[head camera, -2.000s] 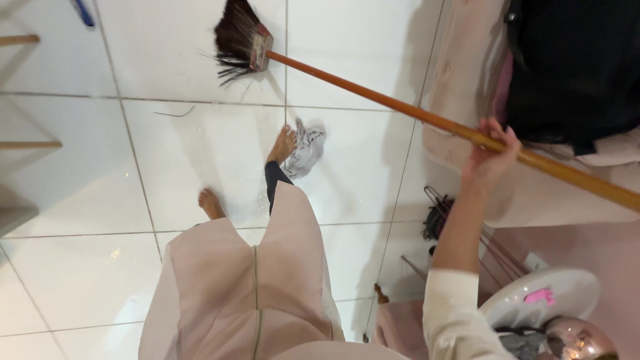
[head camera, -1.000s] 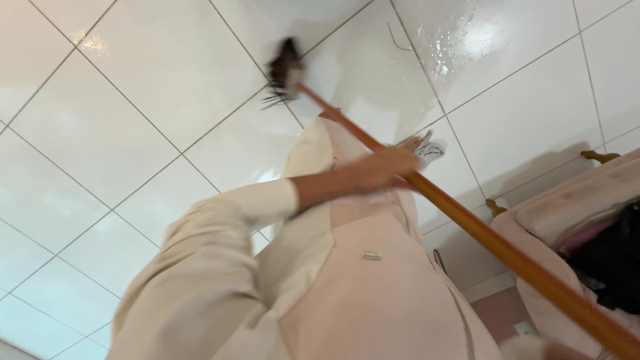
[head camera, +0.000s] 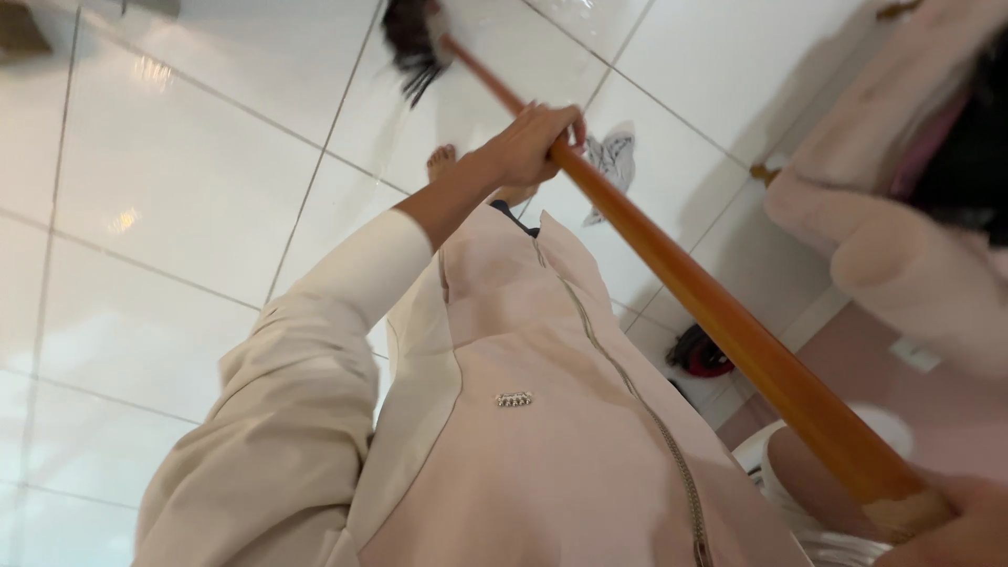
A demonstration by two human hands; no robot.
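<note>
A long broom with an orange-brown wooden handle (head camera: 693,299) runs diagonally across the view, its dark bristles (head camera: 413,43) at the top over the floor tiles. Around the lower part of the handle is my left hand (head camera: 539,142), its arm in a cream sleeve. Partly cut off at the lower right corner, my right hand (head camera: 957,531) holds the top end of the handle. A white and grey patterned cloth (head camera: 614,165) lies on the floor beside one of my bare feet (head camera: 516,193); the other foot (head camera: 441,160) is nearer the bristles.
Glossy white floor tiles (head camera: 181,181) carry wet-looking spots. At the right stands a pale pink upholstered seat (head camera: 890,252) with a black item (head camera: 965,157) on it. A dark and red round object (head camera: 701,352) sits by the pink wall, near a white rounded object (head camera: 882,429).
My left hand has come into view and holds the handle. My right hand, earlier on the middle of the handle, is now at its end. The view has turned strongly.
</note>
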